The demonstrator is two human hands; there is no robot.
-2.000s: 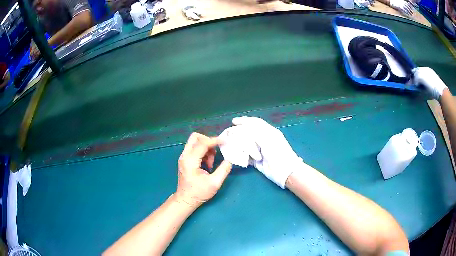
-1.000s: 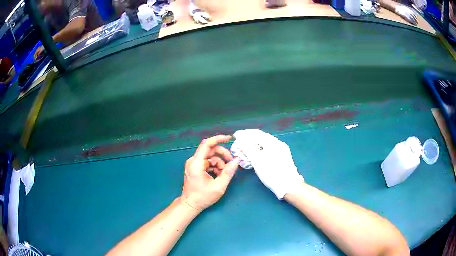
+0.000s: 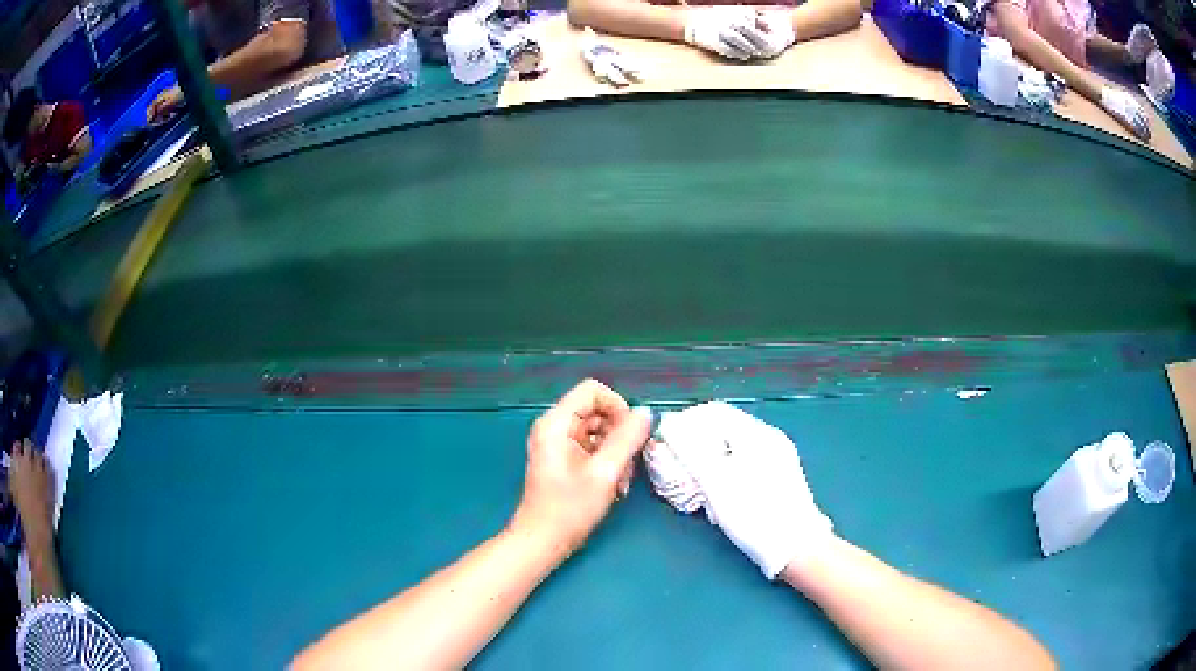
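My left hand (image 3: 577, 461), bare, is at the middle of the view with thumb and index finger pinched near the fingertips of my right hand. Whether it grips anything is too small to tell. My right hand (image 3: 750, 482), in a white glove, is closed on a crumpled white wiping cloth (image 3: 676, 476), which bulges out under its fingers. Both hands are over the green bench (image 3: 328, 524), near the conveyor's edge. A white bottle (image 3: 1082, 501) stands at the right with its round flip cap open.
The dark green conveyor belt (image 3: 630, 184) runs across beyond the bench. A small white fan (image 3: 76, 638) is at lower left, below white scraps (image 3: 99, 426) and another person's arm (image 3: 36, 511). Across the belt, people sit at tan mats (image 3: 787, 76), with a blue bin (image 3: 925, 39).
The view has shifted, bringing more of the far side into sight. The blue tray with black headphones moved right and out of view. My left fingers have drawn closer together; the right hand still holds the cloth.
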